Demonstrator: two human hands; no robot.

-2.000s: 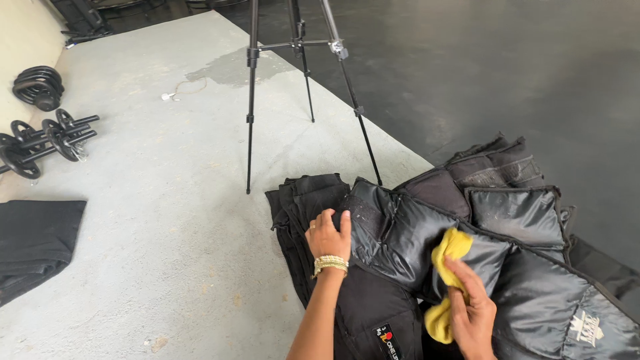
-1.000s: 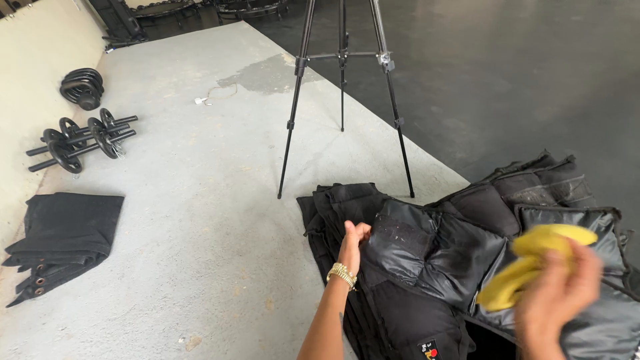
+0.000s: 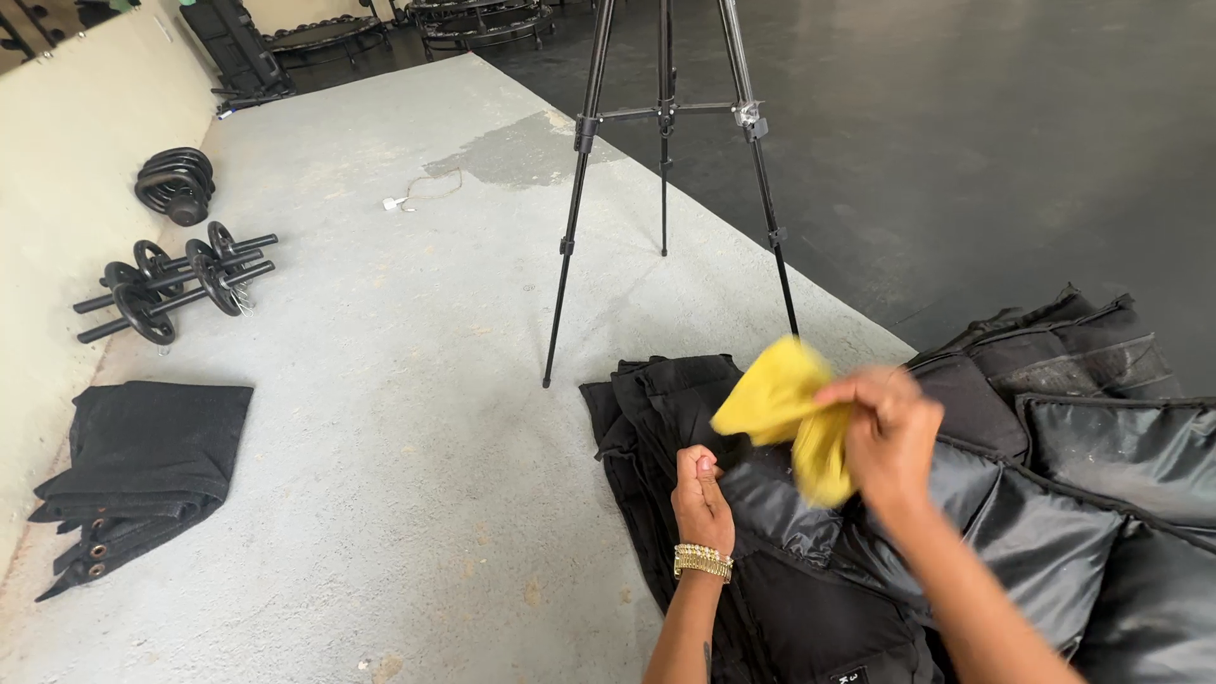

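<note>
My right hand [image 3: 888,432], a little blurred, grips a yellow cloth [image 3: 784,404] that hangs over the near end of a black padded item with quilted, shiny panels [image 3: 1026,532]. To its left, my left hand [image 3: 703,503] has its fingers curled around the edge of the black padding, with bracelets at the wrist. Folded black fabric layers [image 3: 655,408] lie beneath and beside that hand. Pale dusty marks show on some of the padded panels.
A black tripod [image 3: 589,133] stands just beyond the padding. Along the left wall are folded black fabric with eyelets [image 3: 161,446], bars with weight plates [image 3: 180,285] and stacked black weights [image 3: 176,185]. Small trampolines [image 3: 484,24] are at the back.
The yellow cloth in my right hand has come off the shiny panels and moved left, near my left hand. My left hand's fingers, flatter on the padding two seconds ago, are now curled.
</note>
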